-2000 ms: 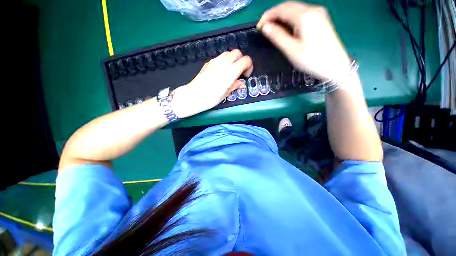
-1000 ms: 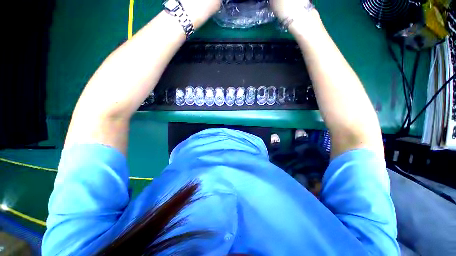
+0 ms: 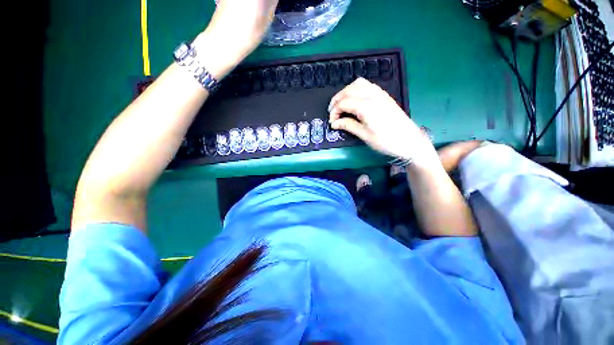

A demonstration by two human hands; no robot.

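A long black tray [image 3: 269,102] lies slightly tilted on the green bench. Its near row holds clear-silvery oval parts [image 3: 262,138]; its far row holds dark glossy ones [image 3: 308,75]. My right hand [image 3: 373,119] is over the right part of the tray, fingertips together at an oval part in the near row; whether they hold a small piece cannot be told. My left hand [image 3: 244,17] is at the top edge of the picture, partly cut off, beside the crumpled clear plastic bag [image 3: 306,30] with black contents. Its fingers are out of the picture.
A yellow and metallic unit [image 3: 538,19] with black cables [image 3: 532,87] stands at the top right, beside stacked white sheets [image 3: 572,101]. Part of a black round grille shows at the top edge. Another person's grey-blue clothed arm or leg [image 3: 538,222] is at the right, close to my right forearm.
My right hand has come back from the bag to the tray's near row. My left hand stays by the bag. The neighbour's grey-blue clothing now reaches further in from the right.
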